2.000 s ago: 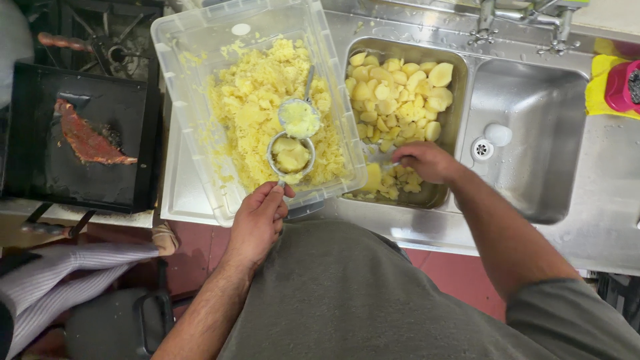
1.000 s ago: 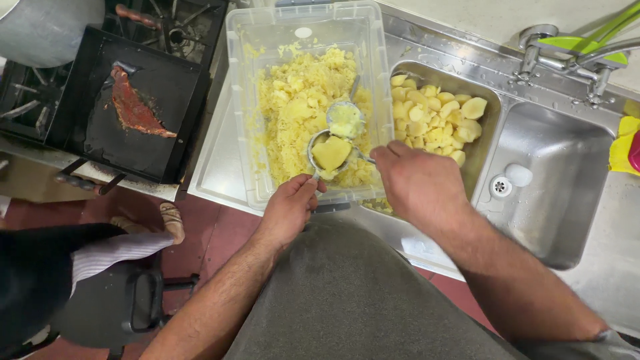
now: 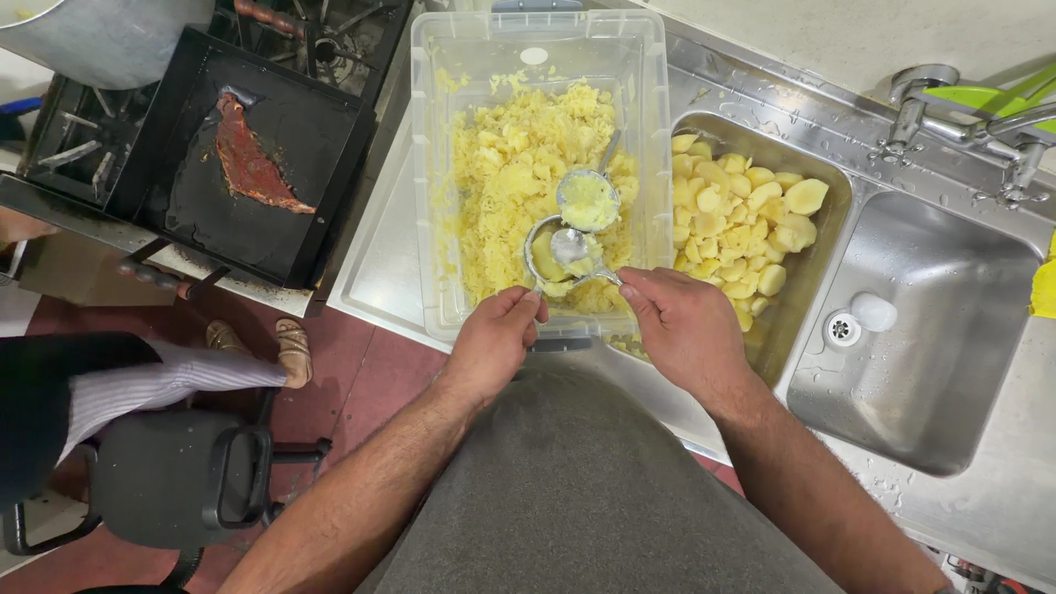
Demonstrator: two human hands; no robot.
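Note:
My left hand grips the handle of a metal potato ricer, which is spread apart over a clear plastic bin. Its round basket holds pale potato; its round presser, smeared with mash, lies beyond, its handle pointing away. My right hand holds a metal spoon with its bowl over the basket and some potato at its edge. Riced potato fills much of the bin. Peeled potato pieces sit in the left sink basin, right of the bin.
The right steel basin has a drain and a white object beside it; a faucet stands behind. At left, a black pan with meat rests on a stove near a large pot. A person's sandalled feet and a chair are lower left.
My right hand has moved from the potato pieces in the sink to the ricer. A large potato piece showed in the basket a second ago; the spoon now covers part of it. The view has shifted.

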